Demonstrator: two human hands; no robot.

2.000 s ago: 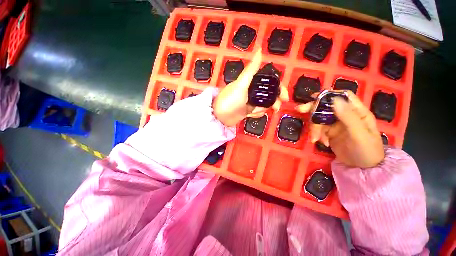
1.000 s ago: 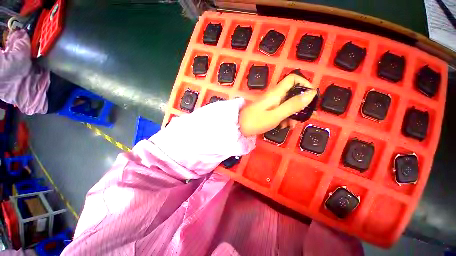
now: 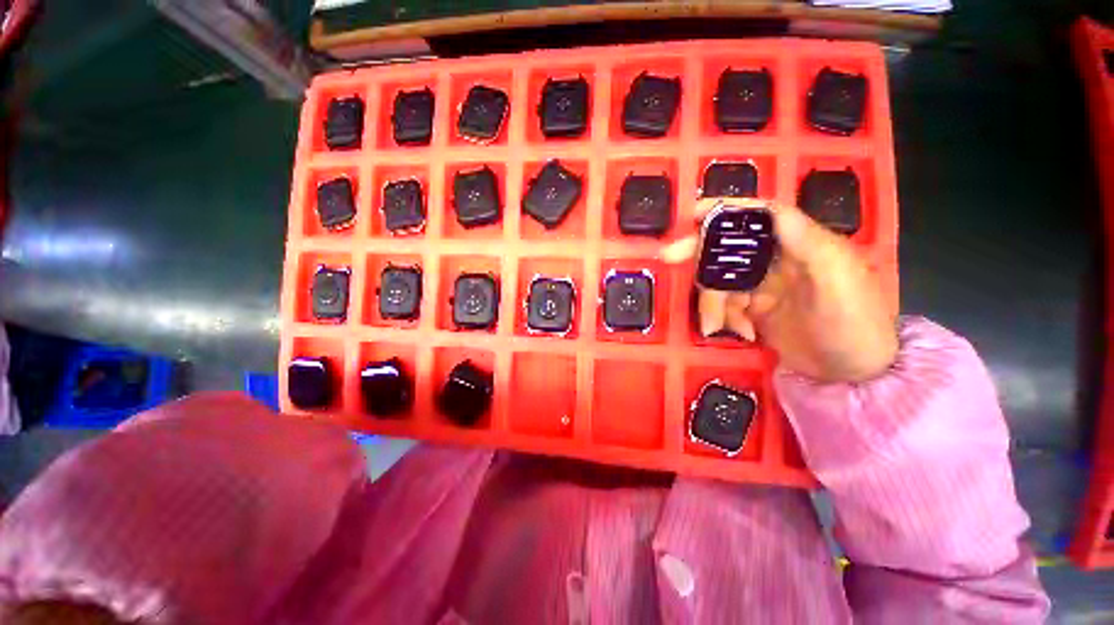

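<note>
My right hand [image 3: 831,287] holds a strapless smartwatch [image 3: 737,248] by its edges above the right part of the red tray [image 3: 586,458]. Its lit screen faces me and shows rows of white text. Most tray pockets hold watches with their backs up. A watch [image 3: 552,193] lies turned askew in the second row. Three watches at the left of the nearest row, one of them [image 3: 465,392], show glossy dark fronts. The two pockets beside them are empty. My left sleeve [image 3: 183,513] is at the lower left; my left hand is out of the picture.
A brown wooden-edged board [image 3: 489,37] runs behind the tray, with white paper [image 3: 880,5] at the top right. The dark green bench [image 3: 147,244] extends to both sides. A blue stool or crate [image 3: 110,379] is at the left. Another red tray [image 3: 1097,464] is at the right edge.
My left hand has left the tray and the picture; a watch now lies where it was reaching. My right hand is back in view with a lit watch. The view has shifted and turned.
</note>
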